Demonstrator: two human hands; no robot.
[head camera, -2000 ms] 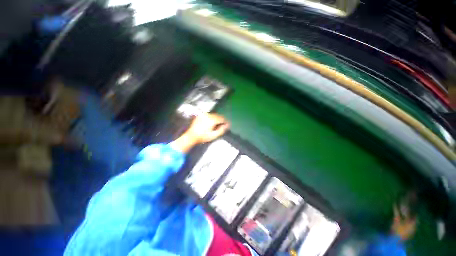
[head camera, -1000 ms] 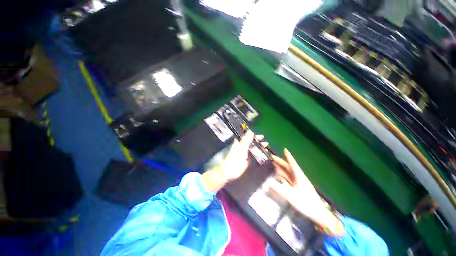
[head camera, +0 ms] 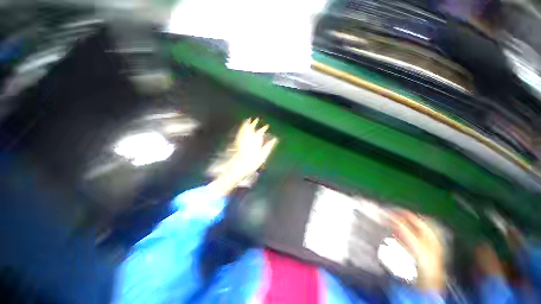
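Note:
The view is strongly blurred. A black slotted tray (head camera: 287, 217) lies in front of me, its left part plain black. A glaring white phone unit (head camera: 329, 224) sits in its middle, and further bright units show to the right. My left hand (head camera: 248, 151) is beyond the tray's left end, fingers spread over the green surface. A pale unit (head camera: 220, 166) shows partly under that hand; I see no grip on it. My right hand (head camera: 420, 243) is at the tray's right end beside a glaring unit (head camera: 397, 259); blur hides whether it holds anything.
A dark side tray with a glaring unit (head camera: 144, 148) lies at the left. The green bench (head camera: 368, 172) runs beyond my tray, below a tan-edged shelf (head camera: 409, 107). White sheets (head camera: 267, 35) lie at the top. Another person's hand (head camera: 489, 261) and blue sleeve show at the far right.
My hands were close together over the tray's middle around a unit. Now they are apart, the left moved left and the right moved right. The view has shifted and blurred.

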